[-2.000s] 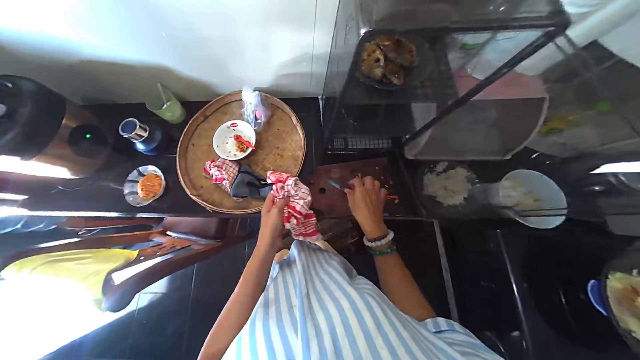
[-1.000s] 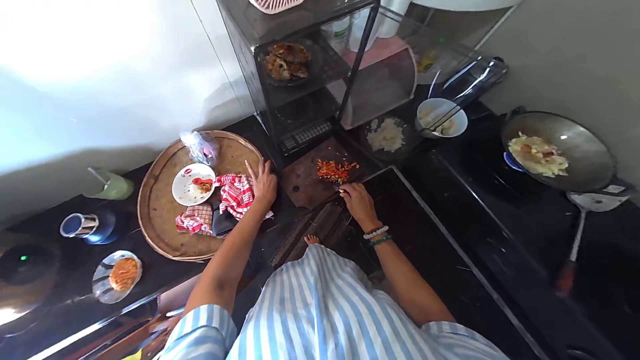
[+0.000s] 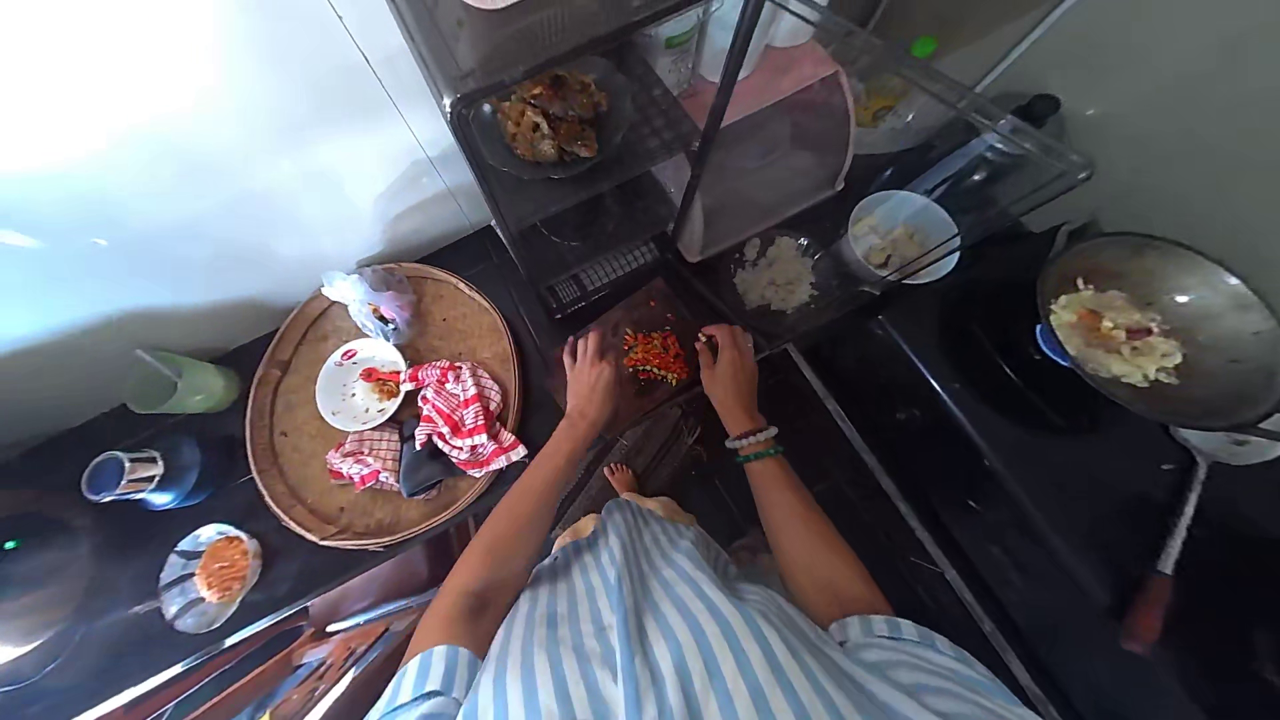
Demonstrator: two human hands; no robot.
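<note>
Chopped red chillies point(image 3: 655, 356) lie in a small pile on a dark cutting board point(image 3: 640, 300). At the pile's left, my left hand point(image 3: 590, 378) rests on the board with its fingers down; whether it holds anything does not show. My right hand point(image 3: 728, 372) is at the pile's right, fingers bent around something small and dark, perhaps part of a knife, that I cannot make out. A red-and-white checked cloth point(image 3: 462, 418) lies on the round woven tray point(image 3: 290, 470), beside a white bowl point(image 3: 345, 385) with food scraps.
A glass-sided rack point(image 3: 560, 215) holding a plate of fried food point(image 3: 550, 115) stands behind the board. Chopped white pieces point(image 3: 778, 275) and a white bowl point(image 3: 925, 215) are to its right. Farther right are a wok point(image 3: 1210, 300) and a spatula point(image 3: 1183, 520); a blue-lidded jar point(image 3: 165, 475) stands left.
Two seconds ago my left hand held the checked cloth; the cloth now lies on the tray. My left hand has moved from the cloth to the board. The view has shifted.
</note>
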